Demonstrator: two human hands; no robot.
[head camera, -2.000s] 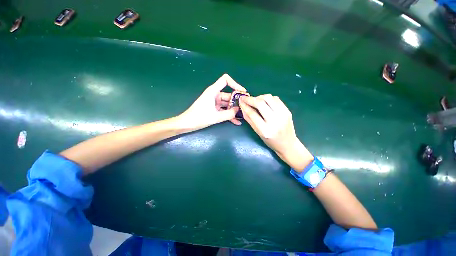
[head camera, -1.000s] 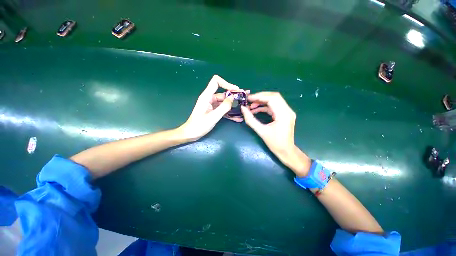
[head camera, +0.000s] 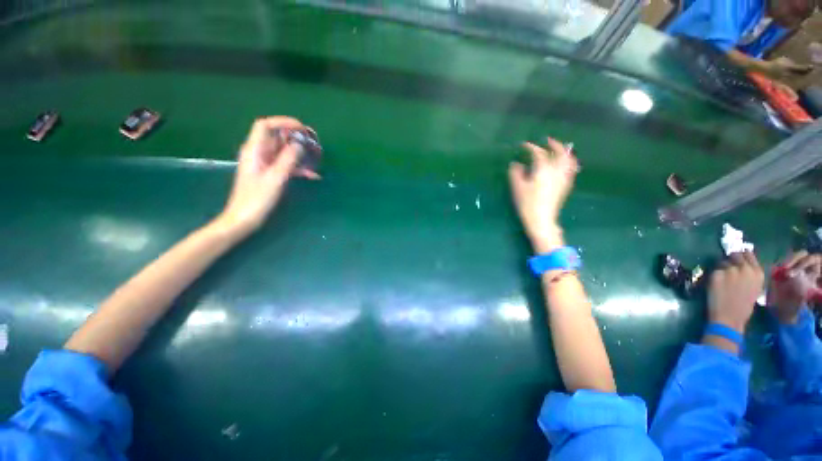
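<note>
My left hand (head camera: 259, 176) holds a dark watch case assembly (head camera: 305, 149) between thumb and fingers, over the near edge of the green conveyor belt (head camera: 397, 117). The case is blurred and partly covered by my fingers. My right hand (head camera: 543, 189) is apart from it, over the belt's near edge to the right, with its fingers curled. A small copper-and-dark piece shows at its fingertips, blurred, and I cannot tell whether it is held. Two copper-rimmed cases, one at the far left (head camera: 42, 125) and one nearer (head camera: 140, 123), lie on the belt.
At right, another person's hand (head camera: 735, 293) is by a white scrap (head camera: 735, 239). Dark parts (head camera: 678, 272) lie beside it. A grey metal post (head camera: 757, 176) slants in from the right, with a small case (head camera: 675, 185) by its foot. Another person sits across the line at upper right.
My hands have separated: the left moved left with the case, the right moved right and forward. The view has turned right, bringing in the neighbour's hands and the post.
</note>
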